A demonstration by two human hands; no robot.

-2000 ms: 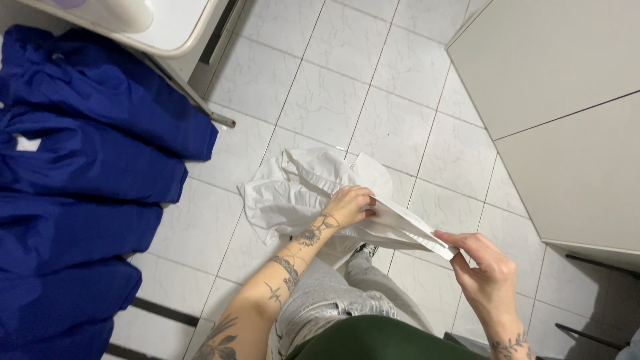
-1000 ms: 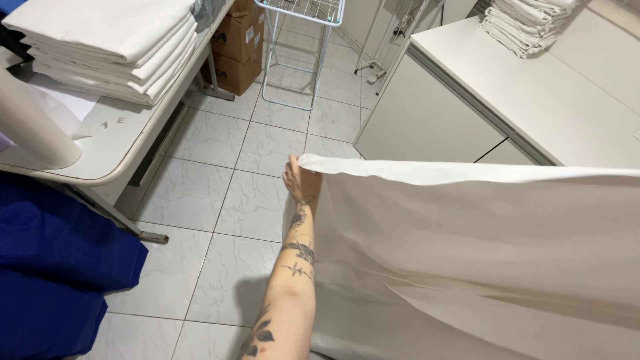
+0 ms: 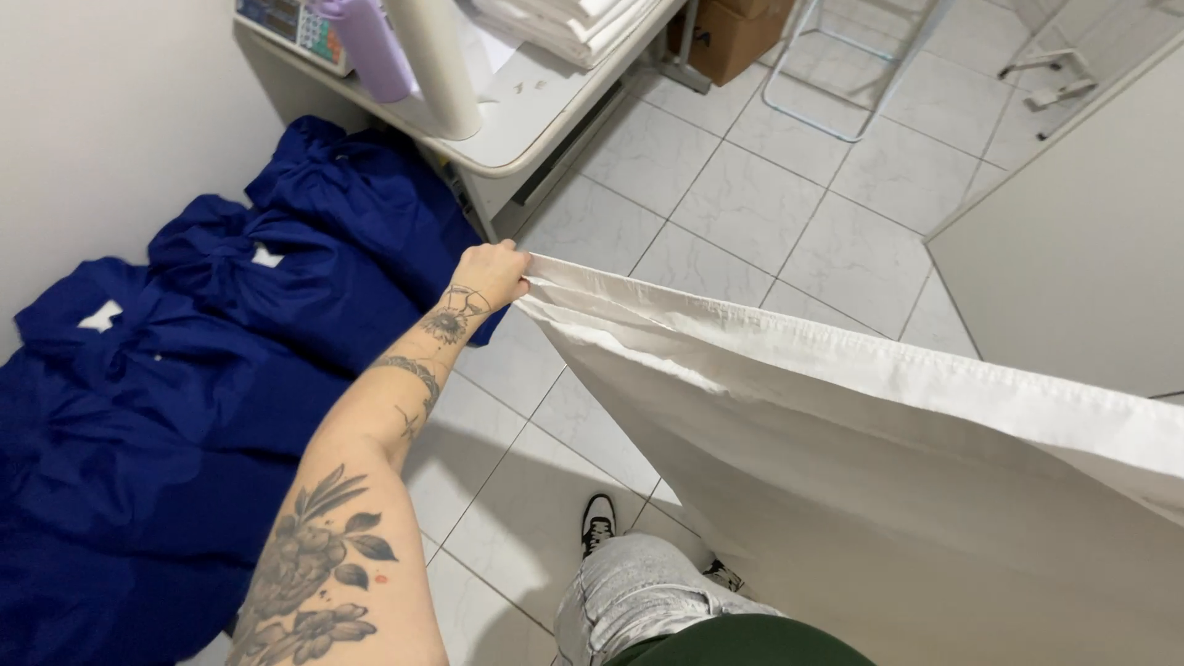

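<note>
A white cloth sheet (image 3: 832,444) hangs stretched across the right half of the head view, with a stitched hem along its upper edge. My left hand (image 3: 493,275), on a tattooed arm, is closed on the sheet's upper left corner. From there the hem slopes down to the right and leaves the picture. My right hand is out of view. Below the corner the cloth falls in folds toward the floor, beside my legs, and partly covers one shoe.
Blue fabric bundles (image 3: 305,296) lie at the left by the wall. A table (image 3: 518,139) holds a cardboard-coloured roll (image 3: 433,69), a purple bottle (image 3: 367,51) and folded white cloths (image 3: 592,23). Beyond stand cardboard boxes (image 3: 731,42) and a metal rack (image 3: 856,137); a cabinet (image 3: 1073,222) is right.
Two seconds ago both hands held the bunched white cloth low over the floor. It is now spread out wide, and my right hand has left the view.
</note>
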